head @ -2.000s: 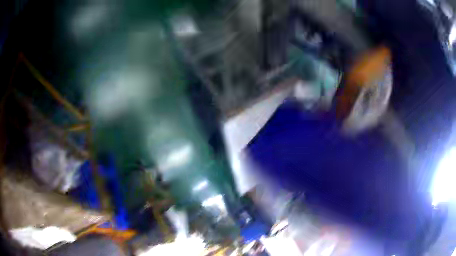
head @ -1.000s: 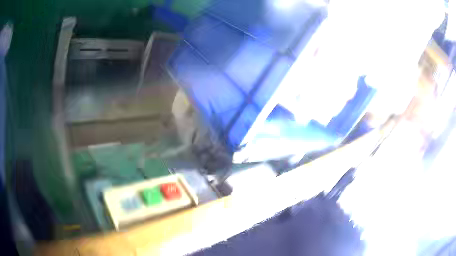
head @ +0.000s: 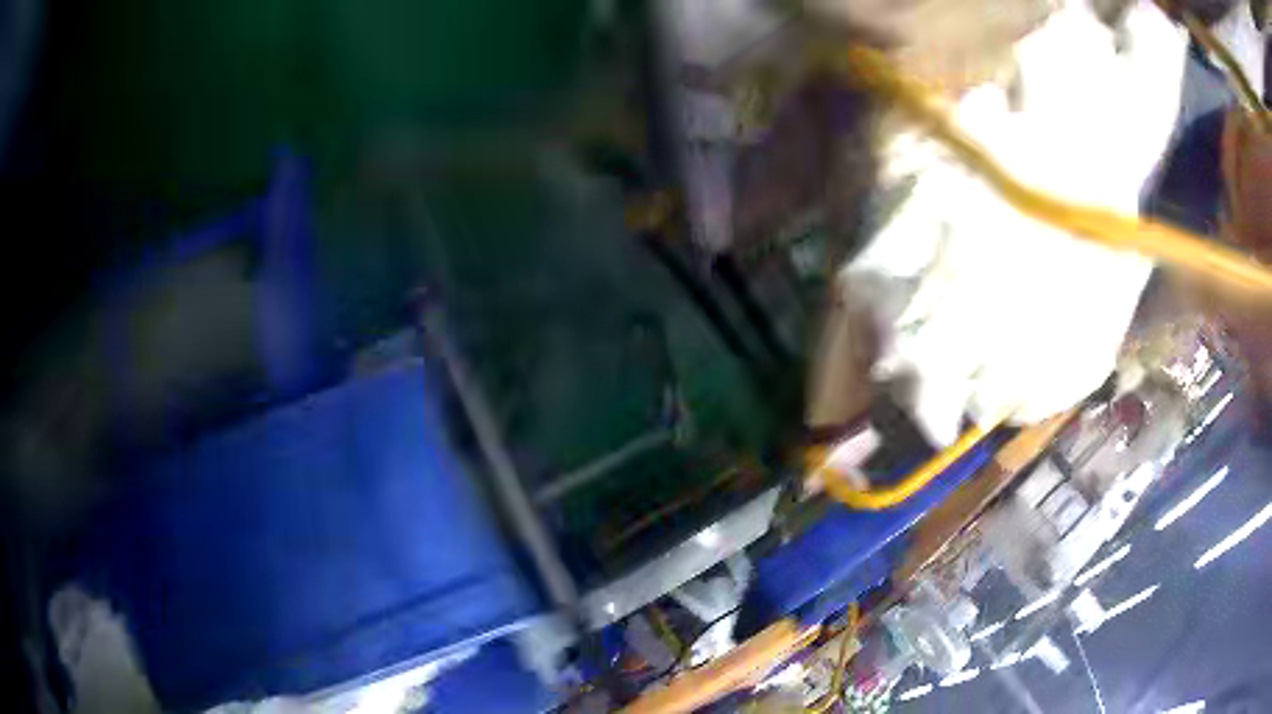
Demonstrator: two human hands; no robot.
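Neither of my hands is in the picture. A heap of white cloth [head: 1039, 237] lies in a cart at the upper right and is overexposed. The cart's yellow tubular frame [head: 1067, 212] crosses in front of the cloth and curves round below it. A large, smooth blue panel or bin [head: 314, 537] is at the lower left, with a white edge along its bottom. What the blue thing is exactly, I cannot tell. The view is tilted and blurred.
Dark green floor [head: 419, 70] is at the top left. A blue frame [head: 286, 279] stands above the blue panel. Grey metal legs [head: 495, 460] are near the middle. Another blue panel [head: 865, 551] is below the cart. Cluttered work places and rows of ceiling lights [head: 1193, 498] are at the lower right.
The box with green and red buttons and the wood-edged table beside it are gone from view. The yellow-framed cart with white cloth and the blue panel at lower left now show.
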